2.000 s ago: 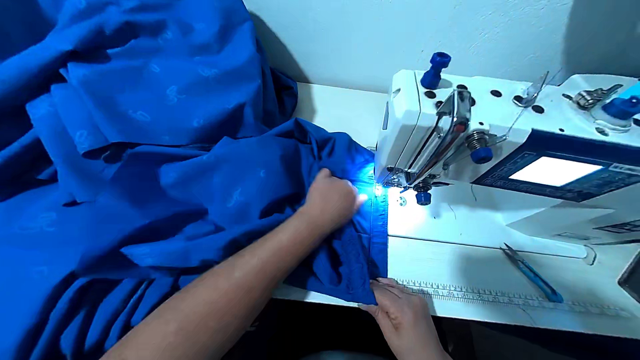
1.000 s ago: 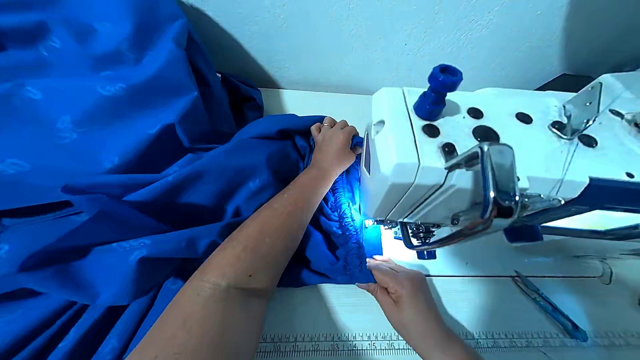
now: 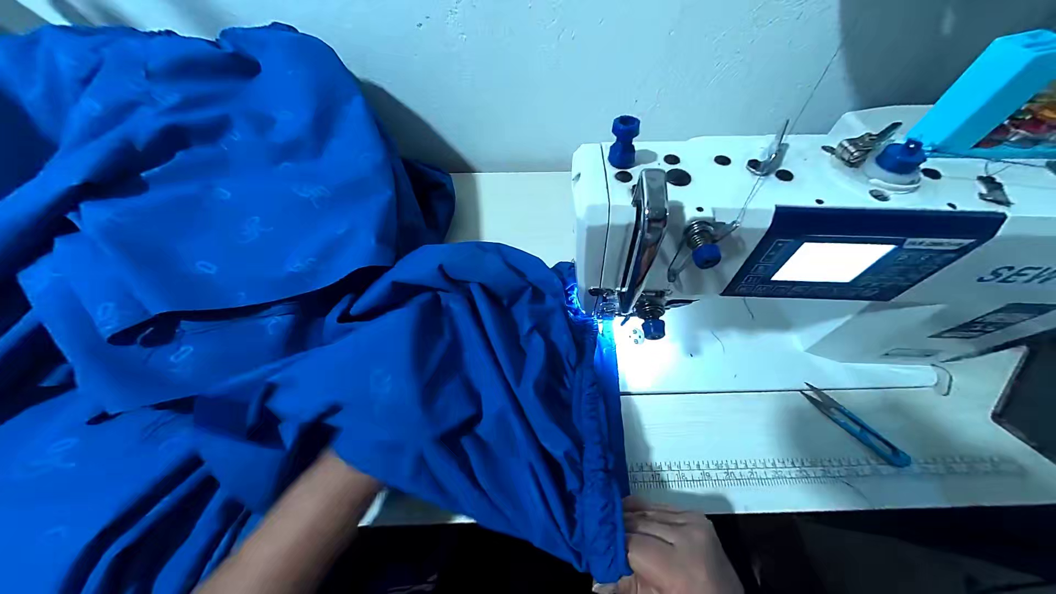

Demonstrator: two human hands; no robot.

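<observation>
Blue patterned fabric (image 3: 462,355) lies bunched over the left of the table, its gathered edge running under the needle area of a white sewing machine (image 3: 681,206), where a lamp glows. My right hand (image 3: 668,549) pinches the near end of that gathered edge at the table's front. My left forearm comes in from the bottom and passes beneath a fold of the fabric; the left hand itself is hidden there. Blue-handled thread snips (image 3: 858,425) lie on the table to the right.
A printed measuring scale (image 3: 742,473) runs along the table's front edge. Behind the table stands a pale wall (image 3: 511,82). A light-blue object (image 3: 982,91) rises behind the machine at the right. The machine carries a lit display panel (image 3: 833,262) and a thread guide on top.
My left hand has moved from the fabric beside the machine head to the left and nearer, under the cloth. My right hand remains at the fabric's edge, now lower in view. The view has shifted.
</observation>
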